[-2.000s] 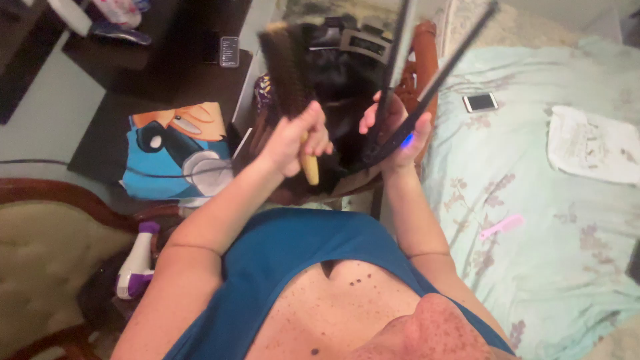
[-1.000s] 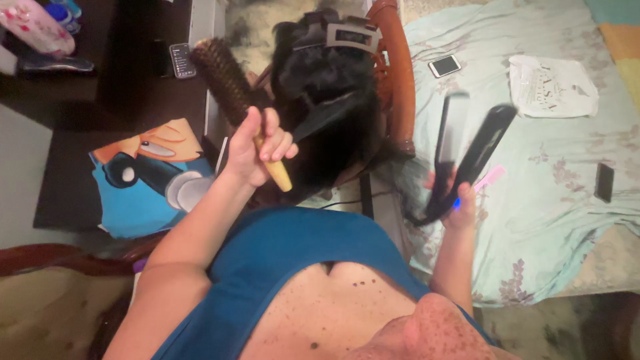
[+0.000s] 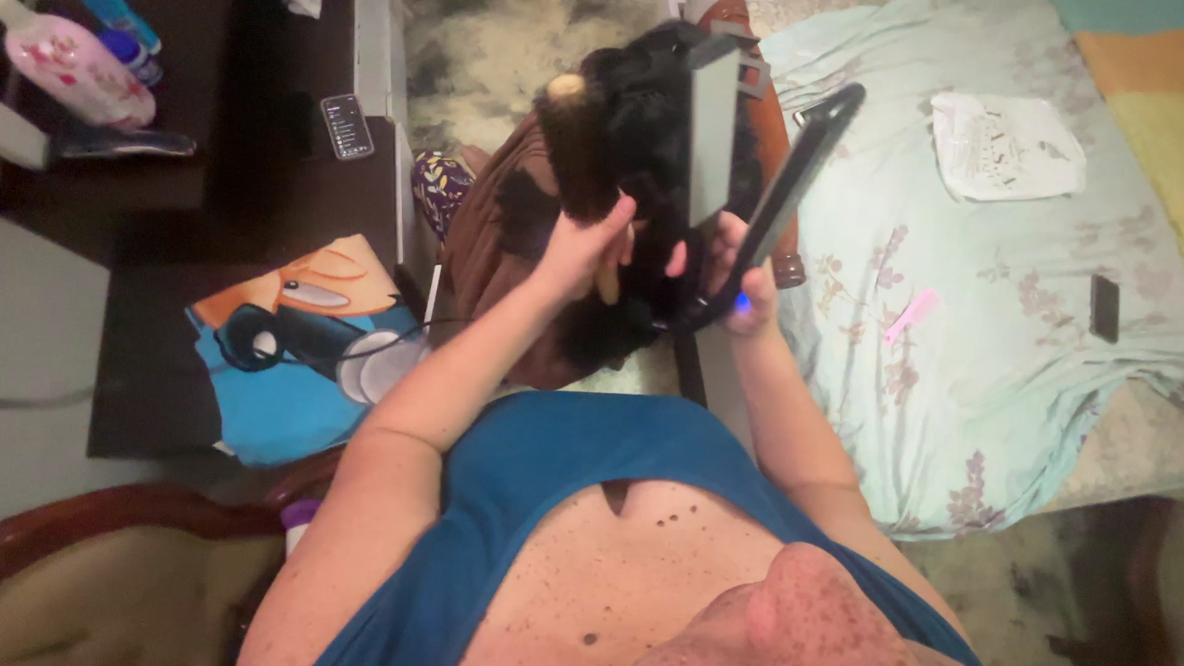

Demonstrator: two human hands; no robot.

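Note:
My left hand (image 3: 592, 250) is closed around the pale wooden handle of a round brush (image 3: 575, 153), whose dark bristles lie against the black hair (image 3: 643, 102) of a seated person. In my right hand (image 3: 745, 282) is a hair straightener (image 3: 803, 166), its two arms spread apart and pointing away from me, a blue light glowing near the grip. One light plate is over the hair; whether any hair lies between the plates I cannot tell. A hair clip (image 3: 754, 76) sits at the hair's far right side.
At right, a bed with a floral sheet (image 3: 860, 388) bears a pink comb (image 3: 911, 316), a white plastic bag (image 3: 1008, 148) and phones (image 3: 1104, 308). Dark furniture at left holds a pink bottle (image 3: 79, 69), a phone (image 3: 347, 127) and a printed cloth (image 3: 277, 416). A wooden chair (image 3: 139, 518) stands lower left.
A second ago the straightener was over the bed's edge; my right hand has brought it left, over the hair. My left hand has moved right, bringing the brush against the hair.

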